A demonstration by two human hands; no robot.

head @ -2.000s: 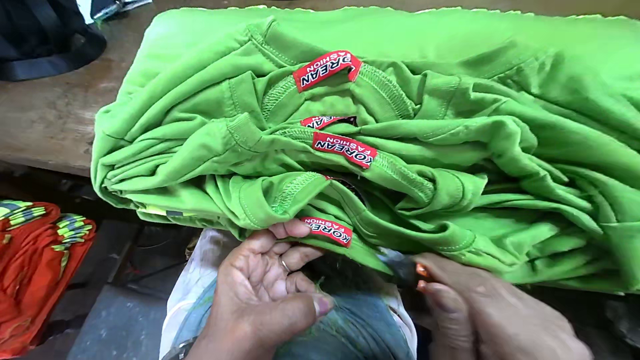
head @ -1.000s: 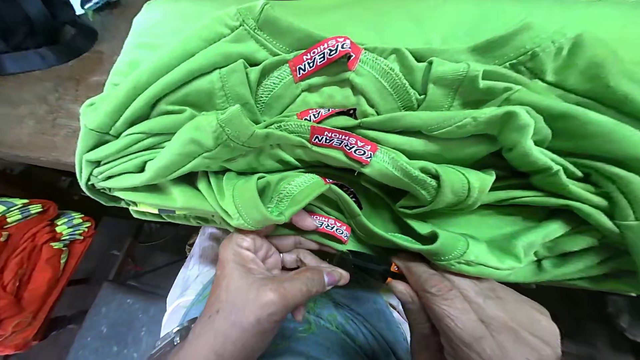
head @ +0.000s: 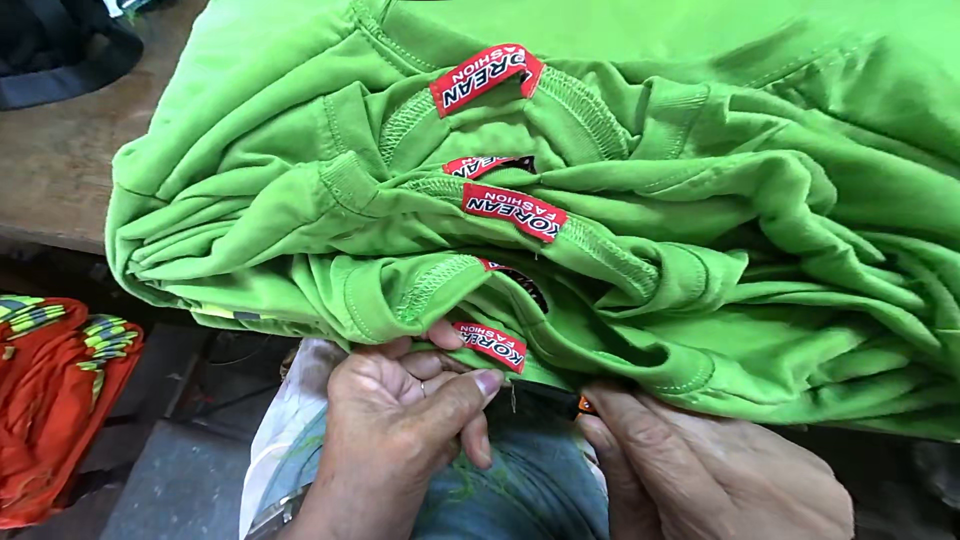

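Several green knit shirts [head: 450, 217] lie bunched in a stack, their stitched necklines facing up with red woven neck labels [head: 491, 346] that bear writing. My left hand [head: 405, 412], wearing a ring, pinches the neckline edge of the nearest shirt beside its label. A loose thread [head: 514, 397] hangs by the thumb tip. On the right, my right hand [head: 675, 457] holds a small dark tool with an orange part [head: 586, 406]; its dark front end points left along the fabric edge, towards my left thumb. The tool's exact kind cannot be told.
The shirts rest on a wooden table [head: 52, 180]. A black bag or strap [head: 67, 52] lies at the upper left. Orange garments with yellow and grey strips [head: 52, 412] are at the lower left, near a grey surface [head: 176, 480]. Green thread bits cling to the blue cloth on my lap.
Since two seconds ago, the tool in my right hand has moved left and lies closer to my left thumb. My left hand keeps its hold near the nearest label.
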